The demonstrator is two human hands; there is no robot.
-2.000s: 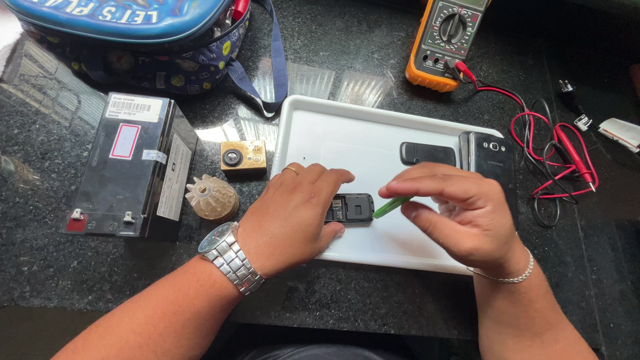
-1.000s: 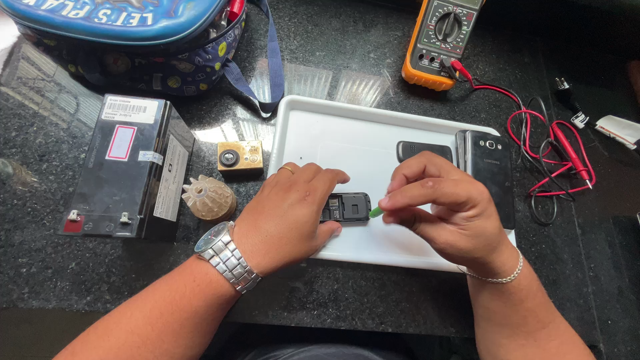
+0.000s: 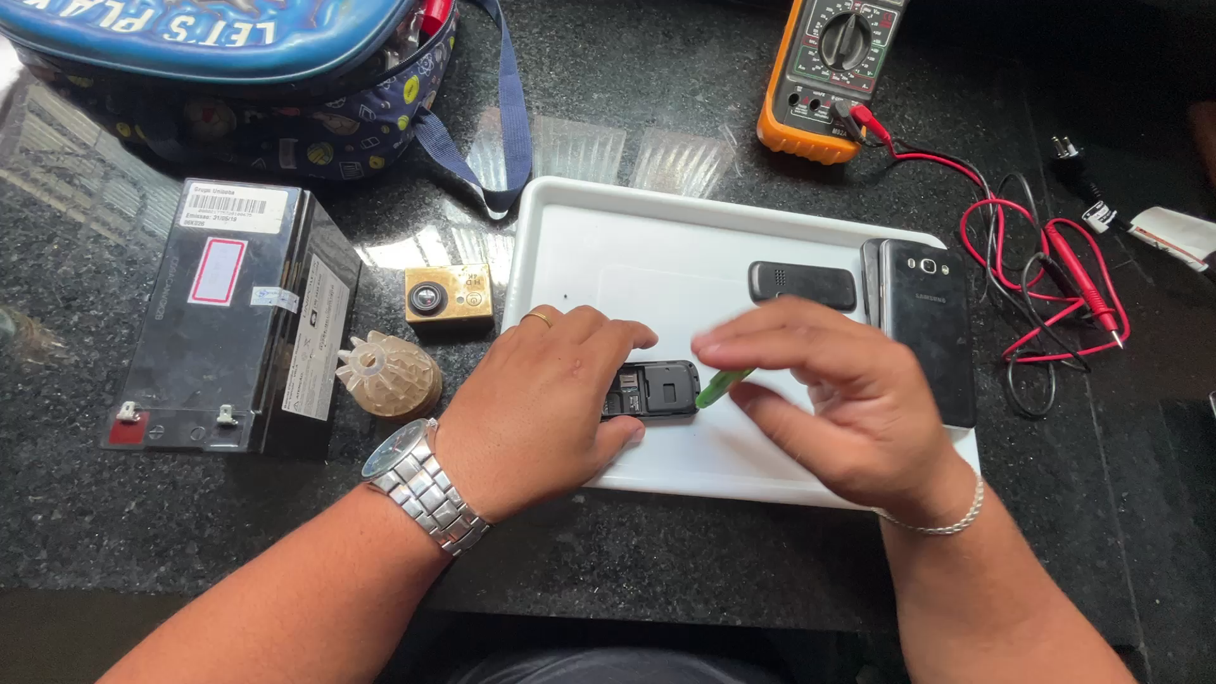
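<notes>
A small black mobile phone [image 3: 668, 390] with its inside compartment exposed lies on the white plastic tray [image 3: 608, 204]. My left hand [image 3: 541, 404] covers its left part and grips it between fingers and thumb. My right hand [image 3: 826, 394] holds a green pointed tool [image 3: 724, 384], partly hidden by the fingers; its tip meets the phone's right end. Above my right hand lies a black phone back cover [image 3: 803, 285]. A black Samsung smartphone [image 3: 926, 323] rests at the tray's right side, overlapping another dark device.
Left of the tray stand a black battery [image 3: 223, 332], a gold action camera [image 3: 449, 296] and a beige ribbed object [image 3: 389, 375]. Behind are a blue fabric case [image 3: 285, 123] and an orange multimeter [image 3: 826, 85]. Red and black test leads [image 3: 1073, 275] lie coiled at the right.
My right fingers have shifted around the green tool, which stays near the phone's right end. My left hand has stayed on the phone.
</notes>
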